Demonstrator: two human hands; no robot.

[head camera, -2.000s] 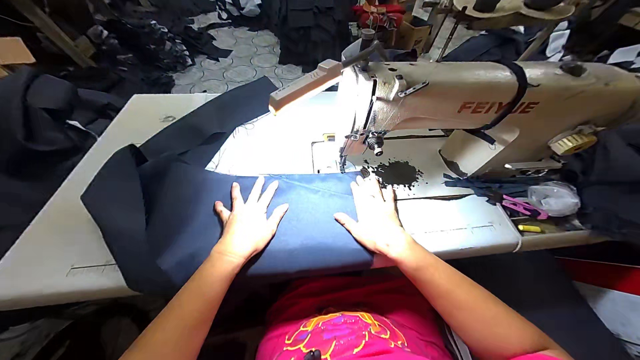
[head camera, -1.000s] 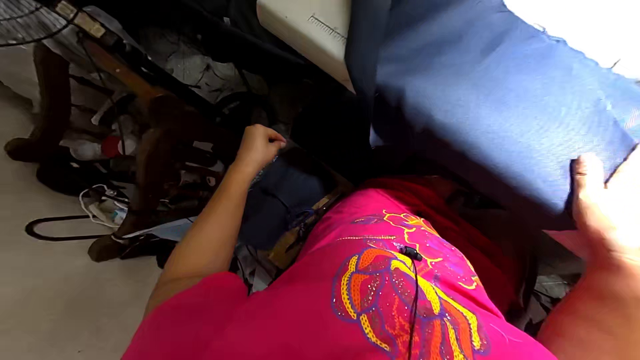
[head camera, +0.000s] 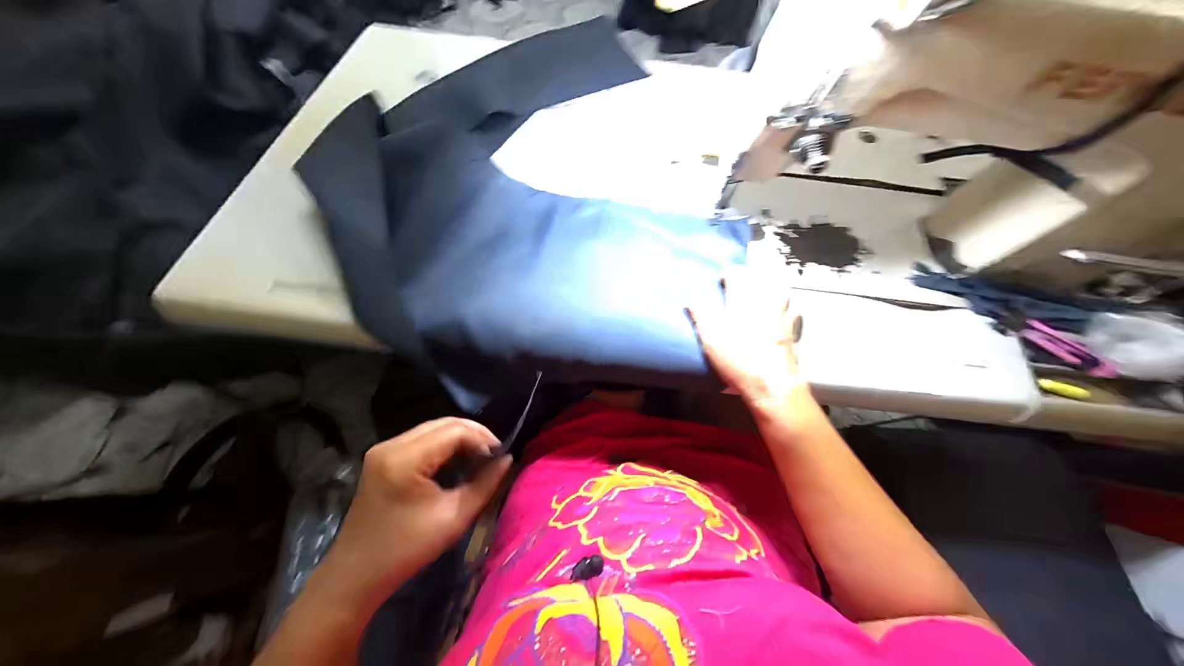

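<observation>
Below the table's front edge, my left hand (head camera: 421, 490) pinches a small dark fabric piece (head camera: 523, 414) between thumb and fingers. My right hand (head camera: 754, 333) lies flat with fingers spread at the right end of a dark blue fabric panel (head camera: 555, 287), touching it. The panel's top edge runs to the needle area of a sewing machine (head camera: 999, 74), and its left part hangs over the table's front edge. A darker strip of the cloth (head camera: 527, 74) curves away at the back left. Glare hides my right fingertips and the presser foot.
The white sewing table (head camera: 250, 268) reaches left toward piled dark cloth (head camera: 111, 139). Pink-handled snips (head camera: 1064, 350), a clear plastic bag (head camera: 1138, 342) and a yellow item (head camera: 1064, 388) lie at the right. Dark scraps (head camera: 821, 245) sit beside the needle area.
My left hand was flat on the panel two seconds ago, then down beside the table; it now holds a small dark piece near the table's front. My right hand remains at the panel's right end.
</observation>
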